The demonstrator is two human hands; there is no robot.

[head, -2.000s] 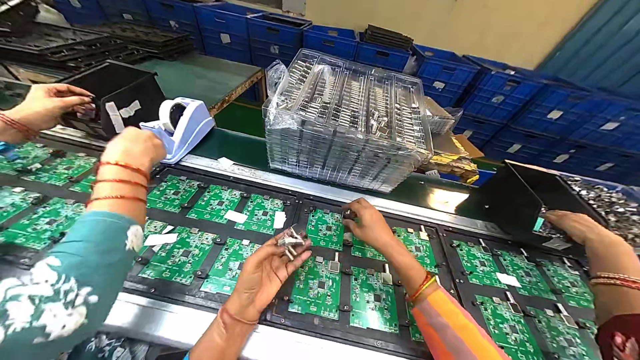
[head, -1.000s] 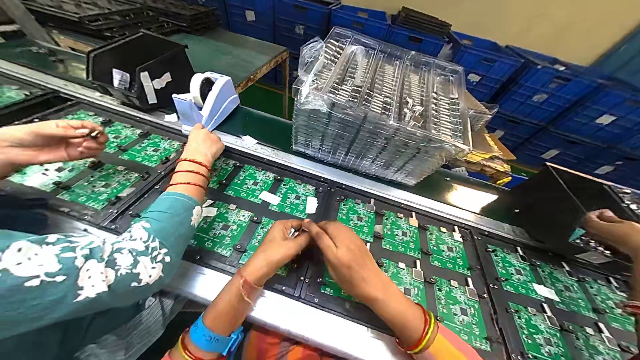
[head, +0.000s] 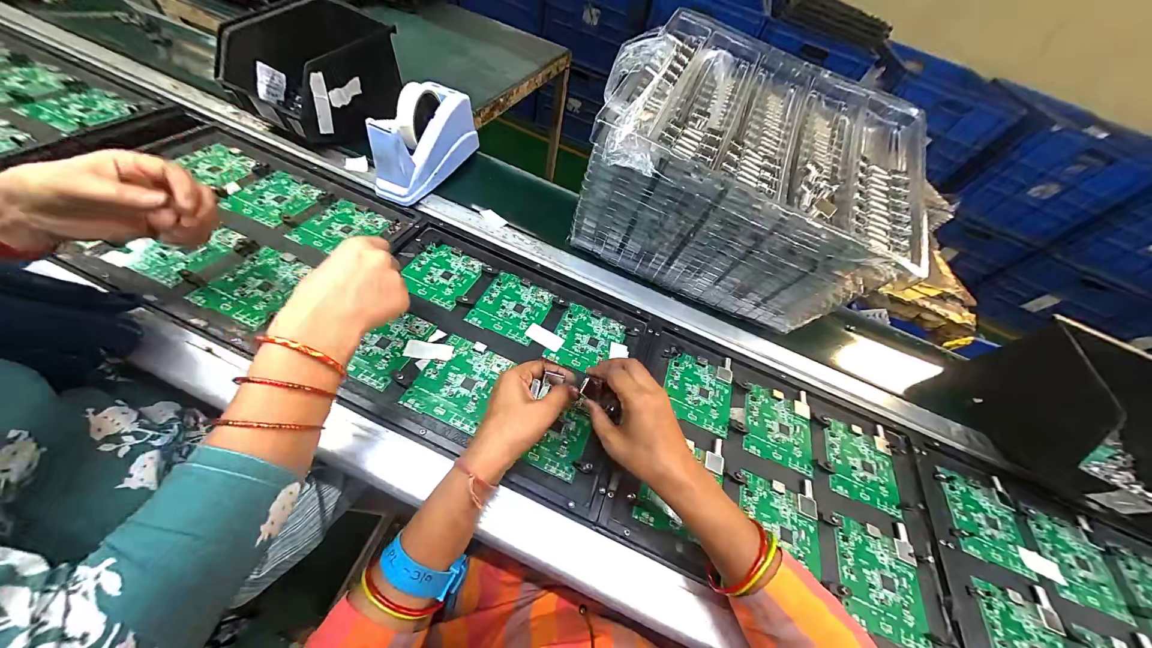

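Over a black pallet of green circuit boards (head: 463, 382), my left hand (head: 525, 409) pinches small silvery metal parts (head: 551, 382) between thumb and fingers. Close on its right, my right hand (head: 634, 418) grips a small dark part (head: 598, 396), its fingertips near those of my left. What exactly the dark part is cannot be made out. Right of my hands lies another pallet of boards (head: 778, 427), several bearing silvery metal modules (head: 807, 504). A clear plastic tray (head: 783, 117) of similar metal parts tops a tall stack behind the line.
A co-worker's hands (head: 346, 292) reach over the boards at the left. A light blue tape dispenser (head: 418, 144) and a black bin (head: 310, 67) stand beyond the metal rail (head: 531, 243). Another black bin (head: 1062, 405) is at the right, blue crates (head: 1044, 198) behind.
My hands, apart two seconds ago, have come together over the boards. The co-worker's hand has moved from the tape dispenser back over the boards.
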